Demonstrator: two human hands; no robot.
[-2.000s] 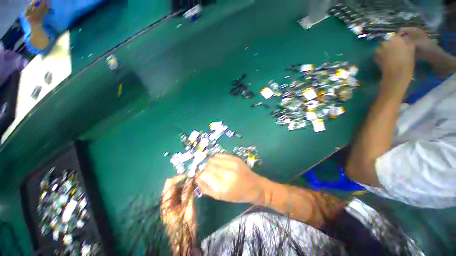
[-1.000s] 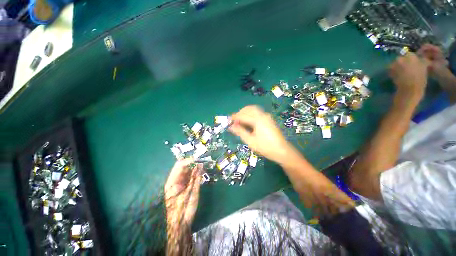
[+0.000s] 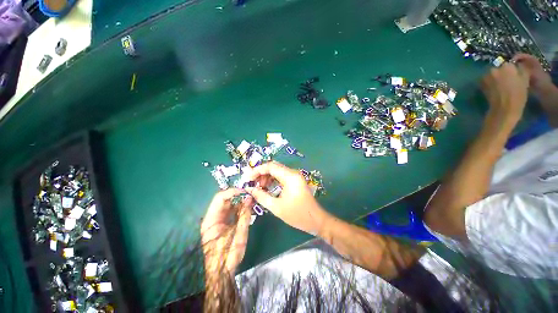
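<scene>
My left hand (image 3: 225,229) and my right hand (image 3: 286,197) meet at the near edge of a loose pile of circuit board assemblies (image 3: 229,173). Their fingertips pinch a small assembly (image 3: 243,194) between them, mostly hidden by the fingers; a tiny dark spot shows at the right fingertips. White rectangular cells show among the boards. Part of the pile lies behind and right of my right hand. A small heap of black parts (image 3: 313,95) lies beyond, next to a larger pile of assemblies (image 3: 401,119) at the right.
A black parts tray (image 3: 105,202) with two groups of boards is at left. A neighbour's hands (image 3: 506,85) work at right near panelled boards (image 3: 483,30). A single unit (image 3: 128,46) lies on the far strip. A white sheet (image 3: 43,79) with dark units is at upper left.
My right hand reached to the pile's far right, then came back to my left hand, where the fingertips now meet around a small assembly. The camera view has shifted slightly.
</scene>
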